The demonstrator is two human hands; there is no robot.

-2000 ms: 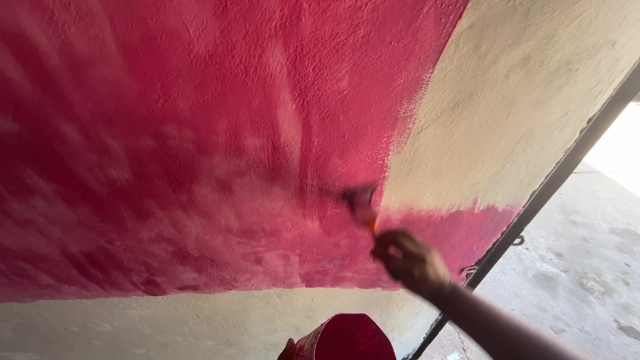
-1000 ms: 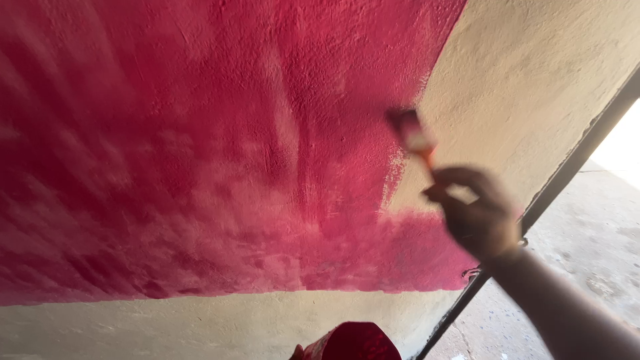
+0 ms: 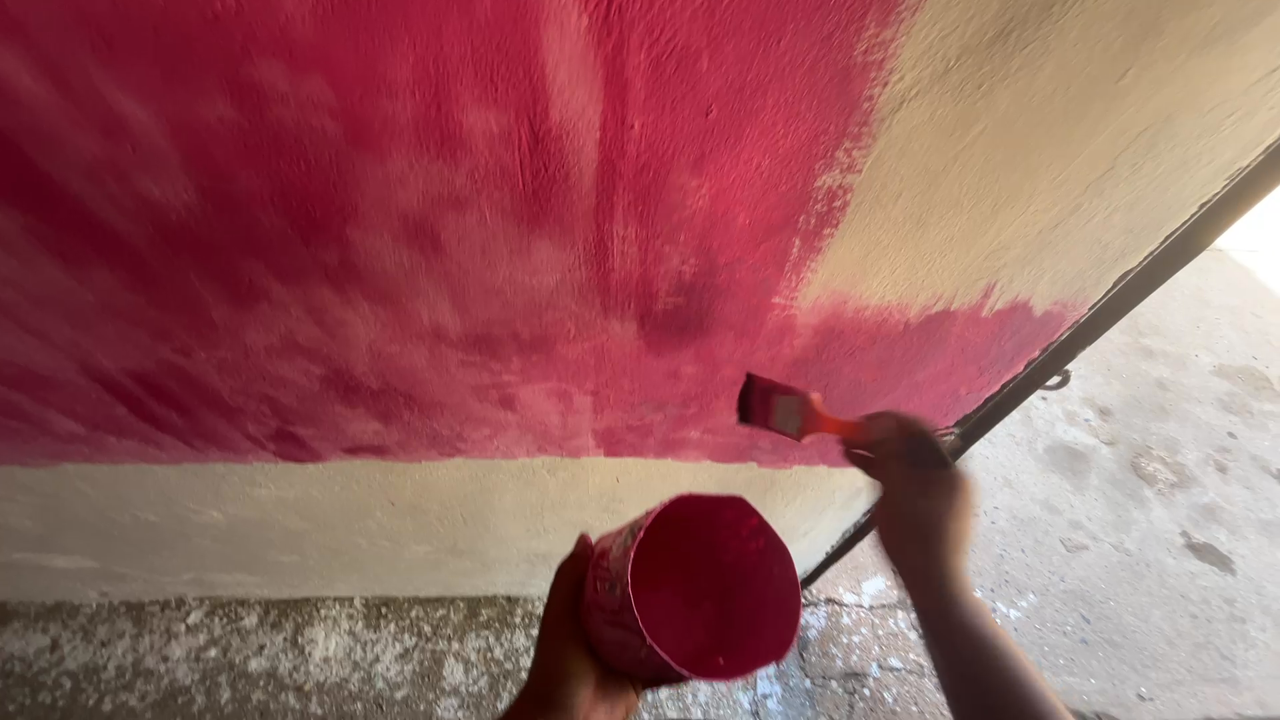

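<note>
My right hand (image 3: pixel 915 465) grips the orange handle of a flat paintbrush (image 3: pixel 785 408), whose dark bristles carry magenta paint and point left, in front of the wall; whether they touch it I cannot tell. Below and to the left, my left hand (image 3: pixel 575 640) holds a round paint container (image 3: pixel 615 610) by its side, its mouth tilted toward me and its inside coated magenta. The rough wall (image 3: pixel 450 250) is covered in streaky magenta paint, with a cream unpainted area (image 3: pixel 1010 160) at the upper right and a cream band (image 3: pixel 300 525) along the bottom.
A dark metal edge (image 3: pixel 1120 285) with a small metal ring (image 3: pixel 1057 380) runs diagonally along the wall's right side. Beyond it lies a stained concrete floor (image 3: pixel 1150 520). Rough, paint-spotted ground (image 3: pixel 300 655) runs below the wall.
The brush in my right hand has moved down from the border of the cream area, and its bristles now point left. The container and my left hand have come further into view.
</note>
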